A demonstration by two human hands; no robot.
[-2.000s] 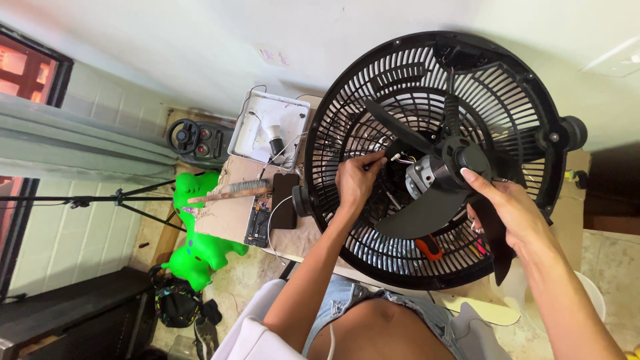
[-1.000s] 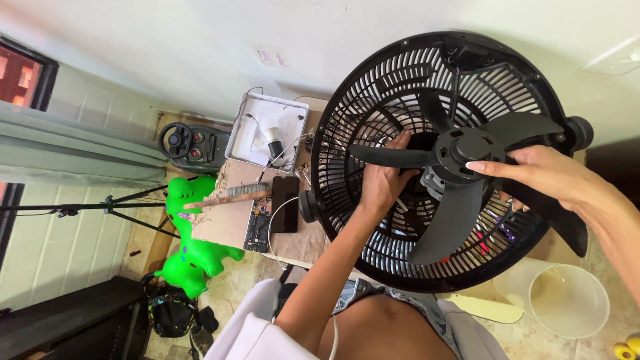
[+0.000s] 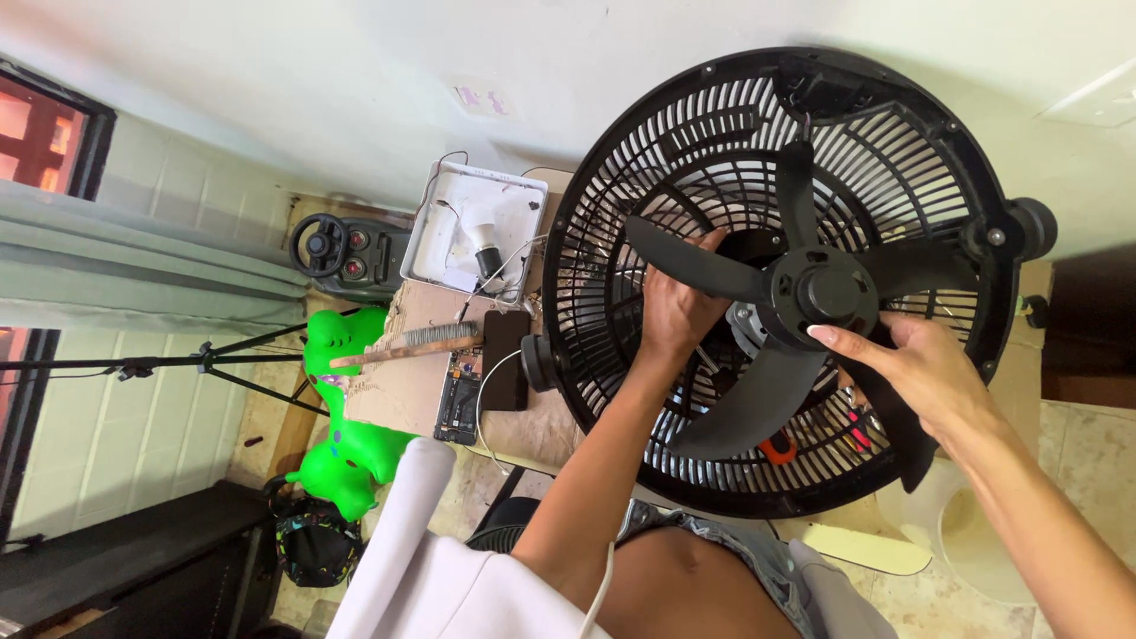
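A large black plastic fan housing [image 3: 603, 390] with a slotted grille stands on the work surface. In front of it is a black fan blade assembly [image 3: 821, 288] with several blades, on a metal motor [image 3: 745, 319]. My right hand [image 3: 927, 368] grips the assembly near its hub, thumb on the hub's rim and fingers behind a blade. My left hand [image 3: 679, 306] reaches behind the left blade, beside the motor; its fingertips are partly hidden, and whether they hold anything cannot be seen. An orange-handled tool [image 3: 778, 447] shows at the lower grille.
Left of the fan are a wire brush [image 3: 408, 344], an opened phone [image 3: 459, 399], a dark phone panel [image 3: 507, 359] and a white tray [image 3: 426, 231] holding a light bulb [image 3: 482, 240]. A tripod [image 3: 209, 358] and green inflatable toy [image 3: 342, 461] stand further left. A translucent bucket [image 3: 976, 532] is lower right.
The orange-handled tool, out of sight a second ago, shows again. Compared with two seconds ago, my left hand is higher behind the left blade. My right hand remains on the blade assembly.
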